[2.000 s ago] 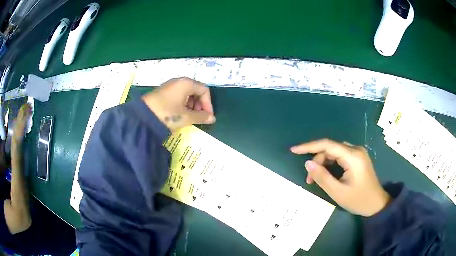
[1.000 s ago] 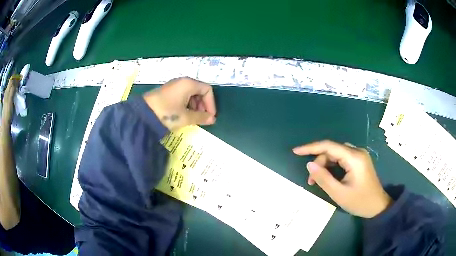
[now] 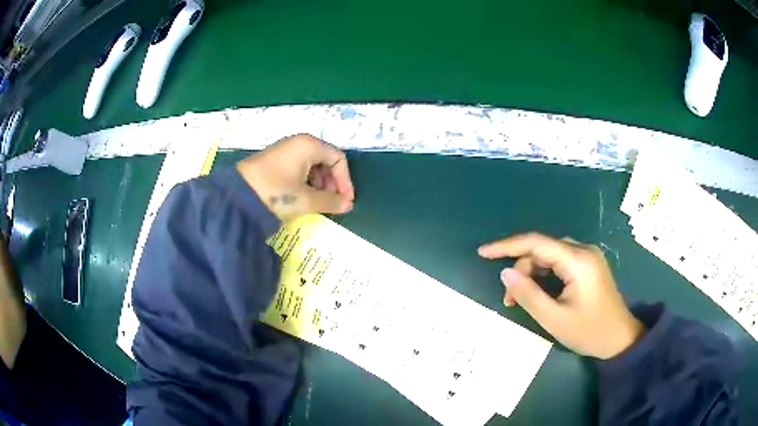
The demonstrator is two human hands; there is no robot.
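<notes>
A label sheet stack [image 3: 407, 333], yellow at its left end with small black print, lies slanted on the dark green worktop in front of me. My left hand [image 3: 303, 176] rests above its yellow end, fingers curled with thumb and index together; whether a tiny label is between them cannot be seen. My left sleeve covers part of the sheet's left end. My right hand [image 3: 565, 287] hovers or rests at the sheet's upper right corner, index finger extended, thumb apart from it, with nothing visible in it.
Two white handheld devices [image 3: 169, 52] lie on the green belt at upper left, another [image 3: 706, 66] at upper right. A scuffed white rail [image 3: 449, 129] crosses behind the worktop. More label sheets lie left [image 3: 162, 200] and right [image 3: 694, 241]. A black phone [image 3: 76, 250] and another person's arm [image 3: 10, 308] are at left.
The devices on the belt have shifted rightward in view. The other person's hand has left the place near the pale block and the arm is lower at the left edge. My hands have barely moved.
</notes>
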